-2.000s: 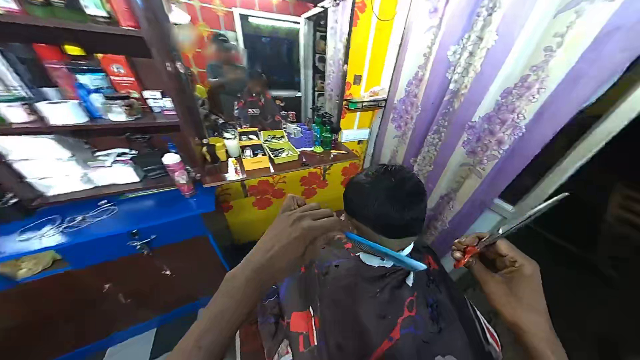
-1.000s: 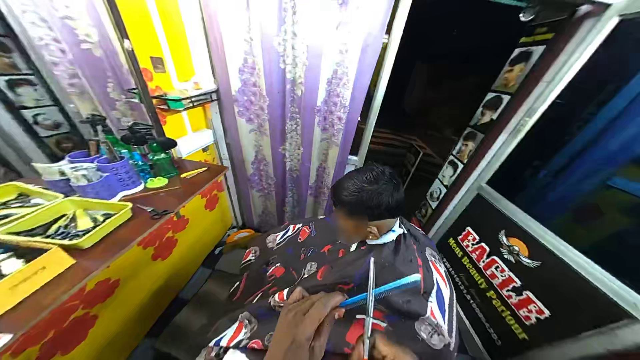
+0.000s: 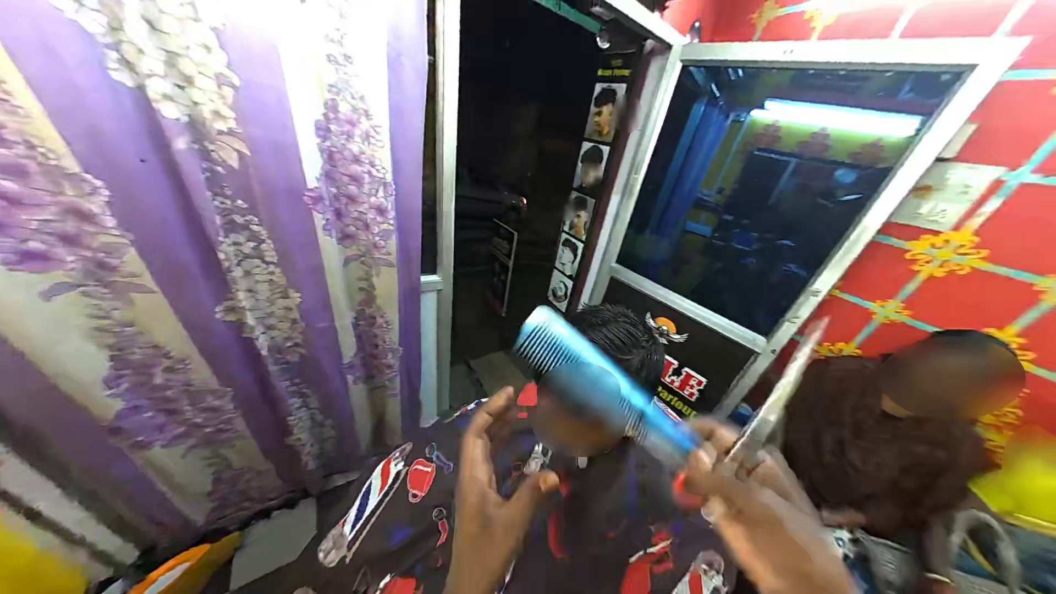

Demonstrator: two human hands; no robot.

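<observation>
A person with short dark hair (image 3: 623,334) sits in front of me, draped in a dark barber's cape (image 3: 610,520) printed with barber poles and tools. My left hand (image 3: 495,495) is raised beside the person's head, thumb and fingers apart, holding nothing. In my right hand (image 3: 759,495) are both a blue comb (image 3: 610,371), its teeth end reaching up and left in front of the head, and scissors (image 3: 780,396) whose metal blades point up and right. A red finger loop shows near my fingers. The comb and right hand are slightly blurred.
A purple floral curtain (image 3: 272,206) hangs at the left. Behind the seated person are a dark doorway, a strip of hairstyle pictures (image 3: 569,256) and a glass door (image 3: 784,190) with a white frame. Another person (image 3: 874,437) in dark brown clothing sits at the right by the red wall.
The comb, near my left hand a second ago, is now in my right hand with the scissors. My left hand has let go of it and opened. The view has swung right.
</observation>
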